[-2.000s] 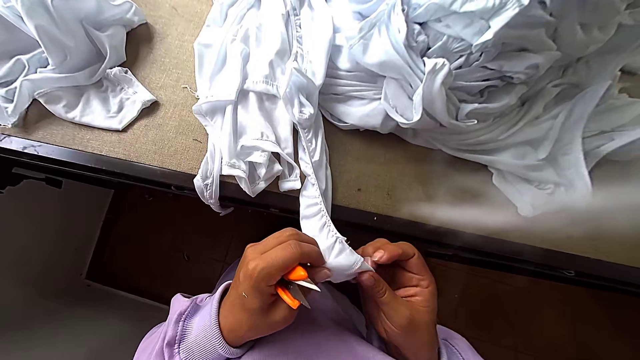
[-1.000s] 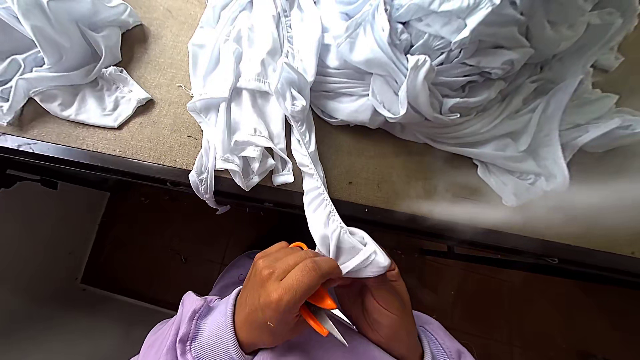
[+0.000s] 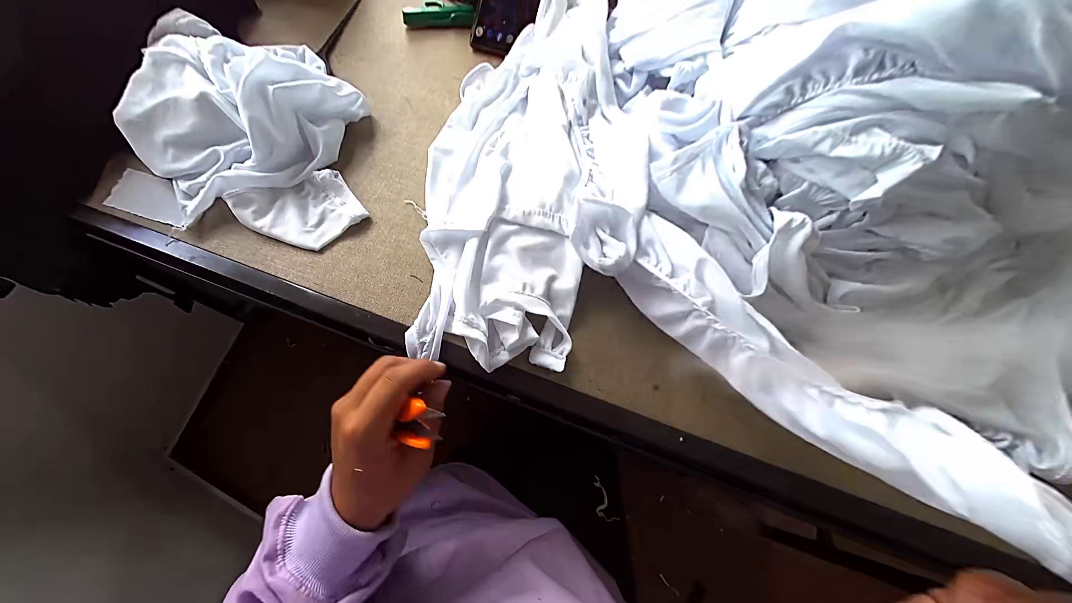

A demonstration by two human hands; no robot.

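My left hand (image 3: pixel 381 444) is closed around small orange-handled scissors (image 3: pixel 414 423), with their short metal blades pointing right. Its fingertips meet the lower corner of a gathered white garment (image 3: pixel 519 243) that hangs over the table's front edge; whether they pinch the cloth cannot be told. From that heap a long seamed white fabric strip (image 3: pixel 737 343) runs down to the lower right. Only a blurred part of my right hand (image 3: pixel 963 588) shows at the bottom edge, below the strip's end; its grip is hidden.
A large pile of white garments (image 3: pixel 879 167) covers the table's right side. Another white cloth heap (image 3: pixel 243 126) lies at the left. A phone (image 3: pixel 501 25) and a green tool (image 3: pixel 438 14) lie at the back. The dark table edge (image 3: pixel 276 293) crosses the view.
My hands have moved apart: the left to the garment's hanging corner, the right far out to the lower right. The strip, earlier held between both hands, now stretches rightward. The view has shifted.
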